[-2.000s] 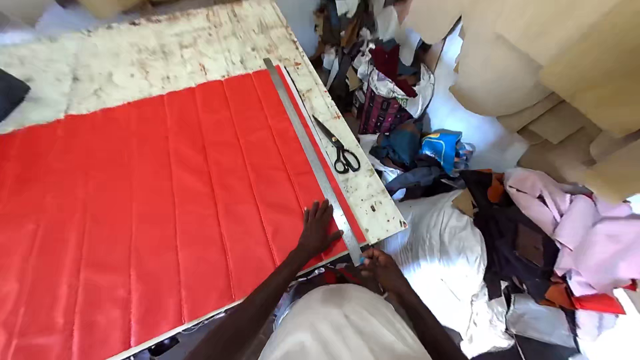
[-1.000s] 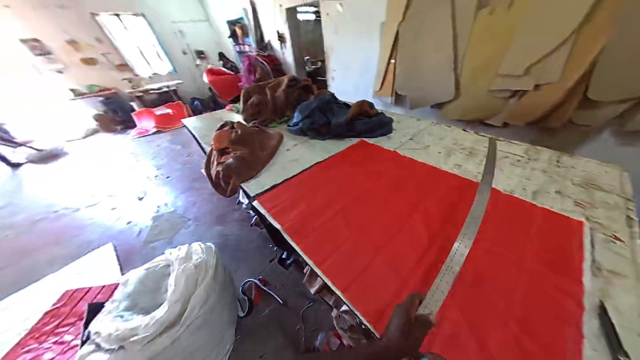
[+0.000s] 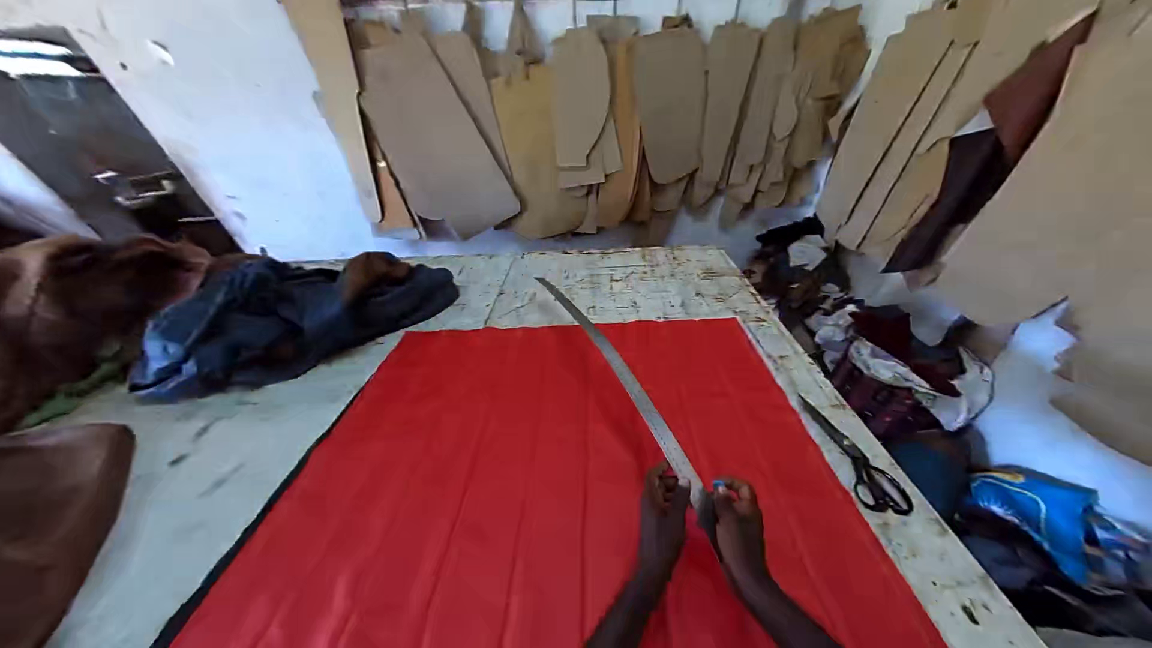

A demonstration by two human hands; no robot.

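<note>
A long metal ruler (image 3: 630, 382) slants across red fabric (image 3: 504, 468) that has lengthwise lines in it. My left hand (image 3: 664, 522) grips the ruler near its close end from the left side. On the right, my right hand (image 3: 740, 526) is at the same end, with a small blue item (image 3: 718, 485) between its fingertips; whether it also grips the ruler I cannot tell. The ruler's far end reaches past the fabric onto the worktable (image 3: 450, 270). Black-handled scissors (image 3: 859, 463) lie on the table to the right of the fabric.
Dark blue cloth (image 3: 297, 315) and brown material (image 3: 54, 522) lie on the table at left. Cardboard patterns (image 3: 666, 99) hang along the wall behind. Beyond the table's right edge are piled fabric scraps (image 3: 886, 360) and a blue bag (image 3: 1035, 513).
The ruler, along the fabric's right border two seconds ago, now slants across the fabric. Both hands are now together at its near end. The view has swung widely.
</note>
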